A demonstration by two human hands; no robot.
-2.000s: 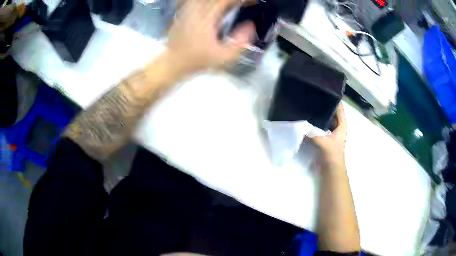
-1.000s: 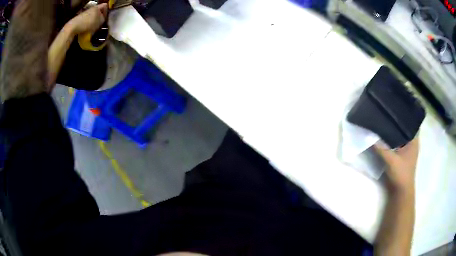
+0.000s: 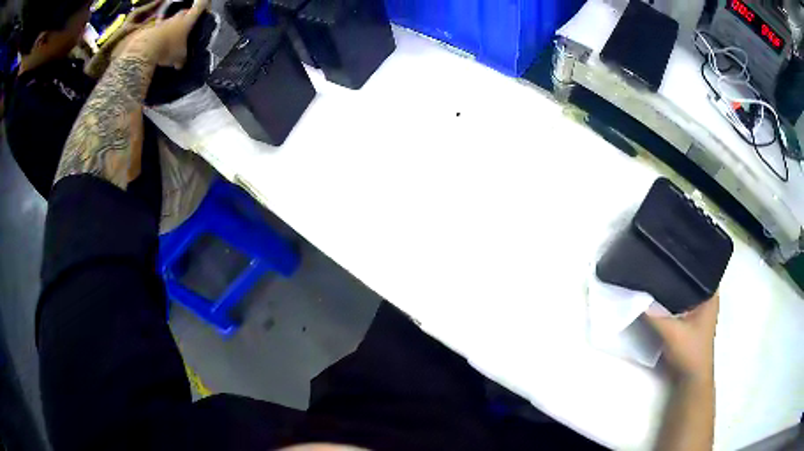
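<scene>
My right hand [image 3: 692, 333] holds a thick black box-shaped unit [image 3: 674, 242] from below at the right of the white bench. One end shows a slotted strip. A thin white bag [image 3: 621, 321] hangs around its lower left side. My left hand [image 3: 172, 37] is stretched out to the upper left, over a dark unit [image 3: 183, 84] with whitish sheet by it. The fingers are partly cut off and blurred, so their grip is unclear. More black units [image 3: 264, 88] stand at the bench's far left end, beside the left hand.
A blue crate [image 3: 480, 31] stands at the back. The rear ledge holds a flat black panel [image 3: 641, 44], white and black cords [image 3: 749, 110] and a tester with red digits [image 3: 749, 31]. A blue stool [image 3: 229, 251] and a person [image 3: 44, 88] are at left.
The view has swung left. My left hand, out of the frame a second ago, shows again at the upper left. My right hand still holds the black unit, its slotted end now clearer.
</scene>
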